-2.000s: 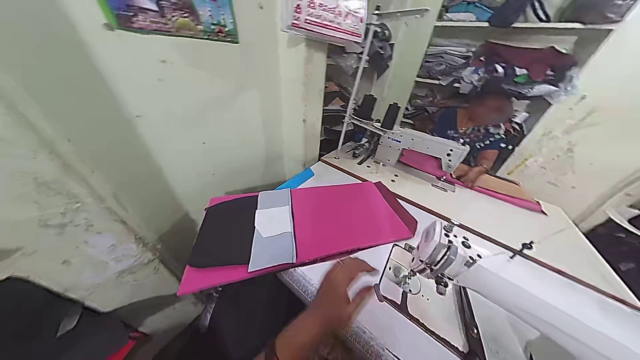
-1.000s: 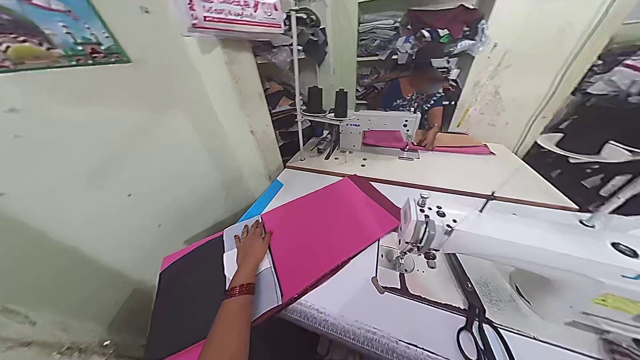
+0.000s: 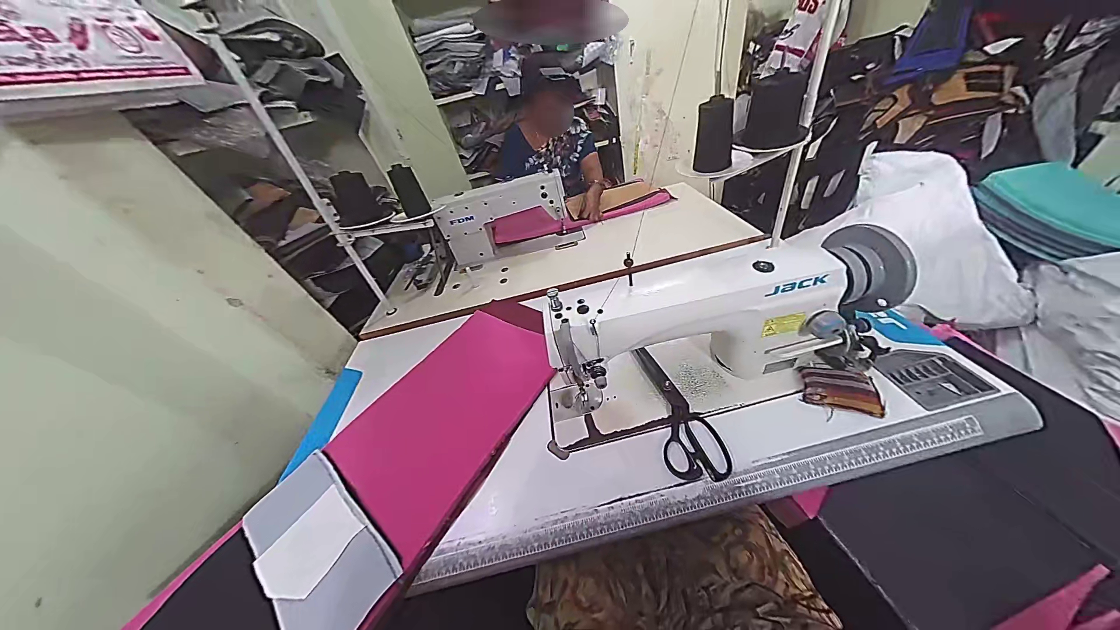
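Neither of my hands shows in the head view now. A white Jack sewing machine [image 3: 691, 297] stands on the white table, its needle end to the left. Beside that end lies a pink fabric panel [image 3: 429, 420], with grey and white pieces [image 3: 324, 542] on its lower left part and black material past them. Black-handled scissors [image 3: 687, 429] lie partly under the machine's arm, handles toward the table's front edge. A small striped cloth [image 3: 842, 391] rests by the right end of the machine.
A measuring tape strip [image 3: 700, 499] runs along the table's front edge. Behind, a person [image 3: 551, 140] sits at a second sewing machine [image 3: 503, 219] with pink and tan material. Black and pink material [image 3: 971, 525] lies at the lower right. Black thread cones [image 3: 713, 131] stand on a rack.
The hand that lay on the grey and white pieces one second ago has gone out of view. The view has swung to the right.
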